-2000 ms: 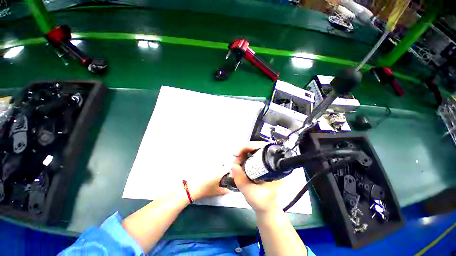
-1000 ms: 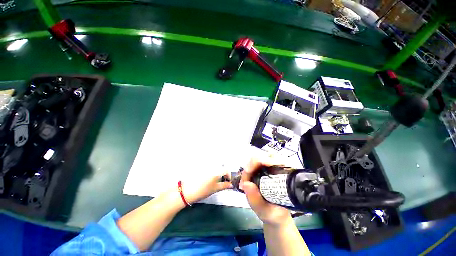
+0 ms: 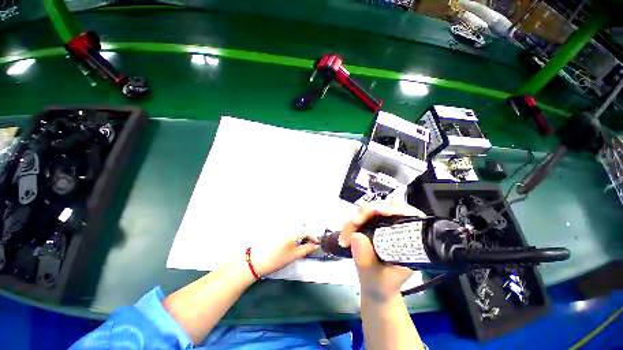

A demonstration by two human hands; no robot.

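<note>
My right hand is closed around a thick black electric screwdriver with a pale label. It lies nearly level, its tip pointing left. My left hand, with a red band at the wrist, holds a small dark part between its fingers at the driver's tip, over the white work sheet. The fingers hide most of the part, and I cannot tell its exact shape. The contact between tip and part is also too small to see clearly.
Two white-and-black screw feeders stand beyond the driver. The right parts bin is partly under the driver's cord. The left parts bin holds black housings. Red-and-black arm assemblies lie on the green surface behind.
My right hand and the driver have moved from beside the feeder to the right and tilted down to nearly level, tip at my left fingers. My left hand has moved little.
</note>
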